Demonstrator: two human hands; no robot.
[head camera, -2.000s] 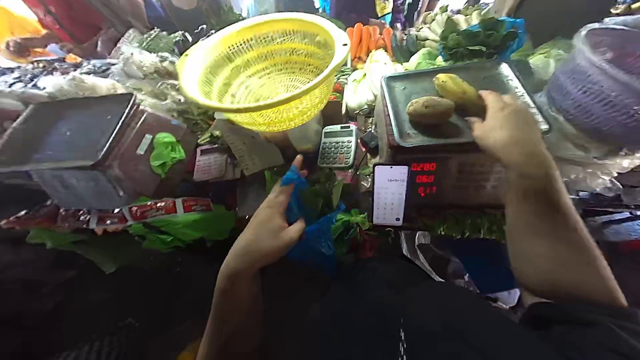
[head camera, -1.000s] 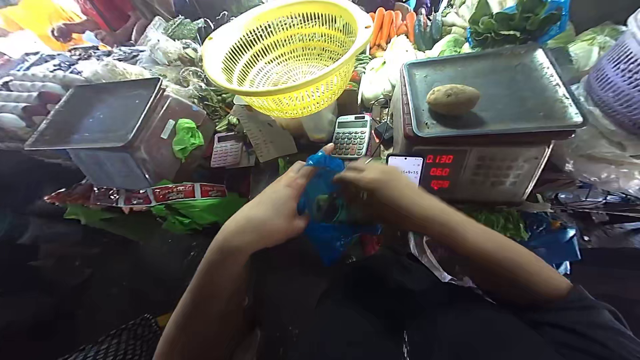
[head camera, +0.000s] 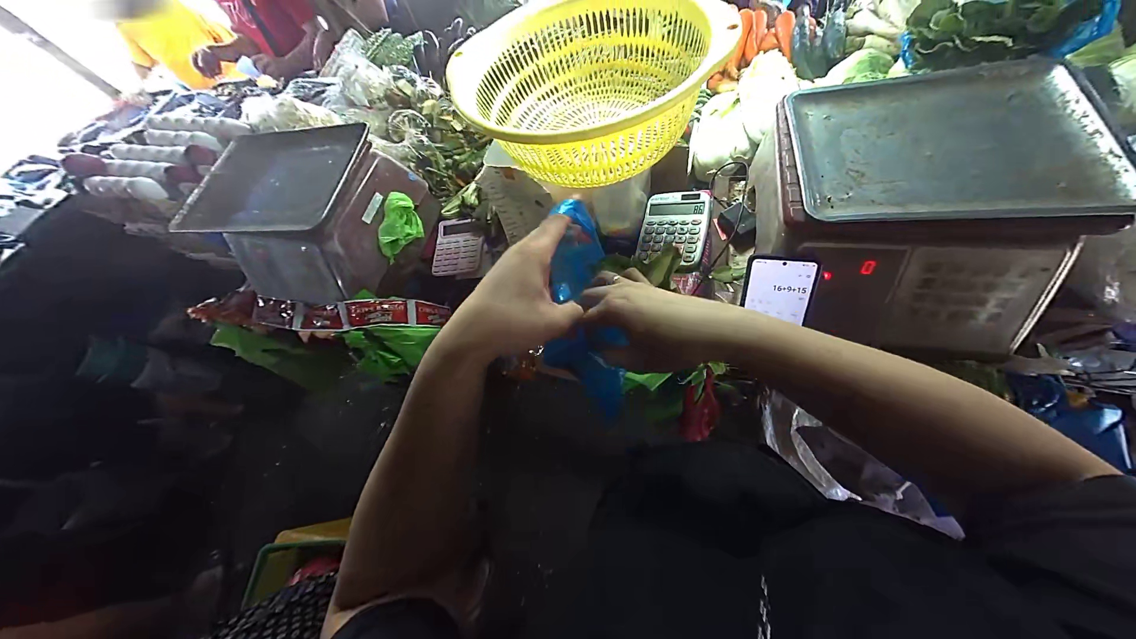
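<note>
In the head view my left hand (head camera: 510, 306) grips a blue plastic bag (head camera: 575, 266) by its upper side, below a yellow plastic basket (head camera: 590, 84). My right hand (head camera: 652, 319) is at the bag's right side with its fingers curled against it; how far they reach inside is hidden, and so is what the bag holds. A white calculator (head camera: 676, 229) lies just beyond my right hand. The metal tray of the right scale (head camera: 958, 146) bears nothing, and its red display shows a zero. A smartphone (head camera: 779, 288) leans against that scale.
A second scale (head camera: 275, 177) stands at the left with a green plastic bag (head camera: 401, 226) on its side and a smaller calculator (head camera: 459, 248) near it. Carrots (head camera: 761, 35), cabbages (head camera: 723, 133) and leafy greens lie behind. Another person's hands (head camera: 257, 58) are at the far left.
Two potato-like vegetables lay on the right scale's tray, then one, and now none. My right hand has moved from that tray to the blue bag. The view has shifted somewhat.
</note>
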